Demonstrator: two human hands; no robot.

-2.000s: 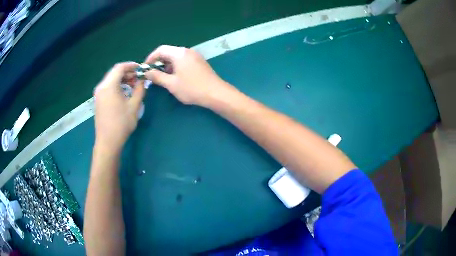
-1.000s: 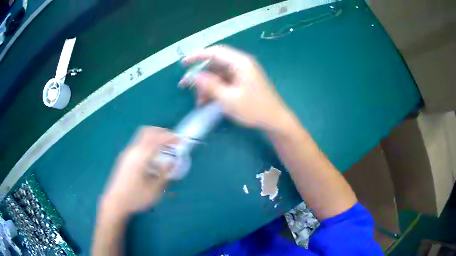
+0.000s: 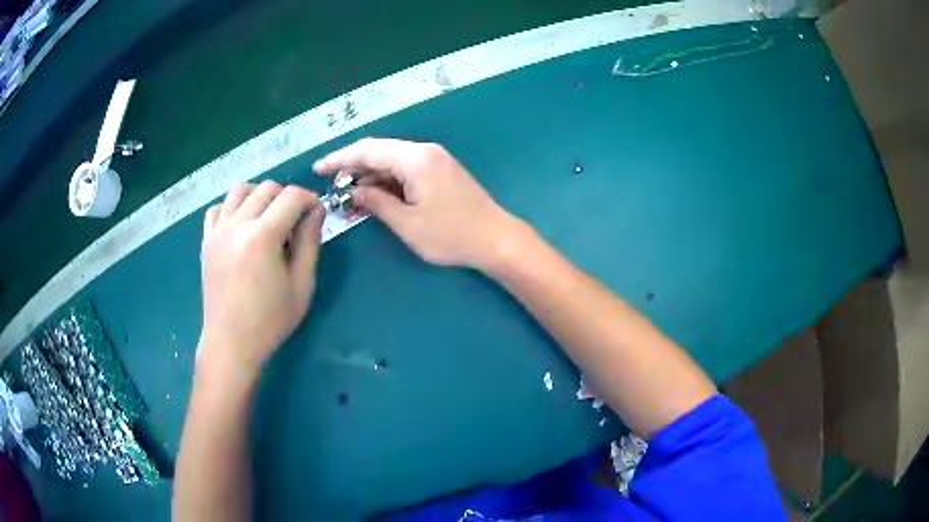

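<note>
My left hand [image 3: 260, 245] and my right hand [image 3: 413, 199] are close together near the bench's far edge. Their fingertips meet at a small silver-and-dark circuit board [image 3: 343, 192]. A white fan handle [image 3: 341, 222] shows between and just below the fingers. Its head is not visible, probably covered by my left hand. My left hand grips the handle. My right thumb and fingers pinch the board at the handle.
A fan body with an open handle [image 3: 96, 189] lies on the dark green belt beyond the pale rail [image 3: 448, 73]. A stack of board strips [image 3: 87, 408] and white fan parts [image 3: 15, 413] lie at left. Cardboard boxes [image 3: 866, 357] stand at right. Small scraps [image 3: 549, 380] lie near my right forearm.
A second ago my hands were apart and blurred with a fan body between them. Now they are together over the handle, farther up the bench. The torn scrap is largely covered by my right forearm.
</note>
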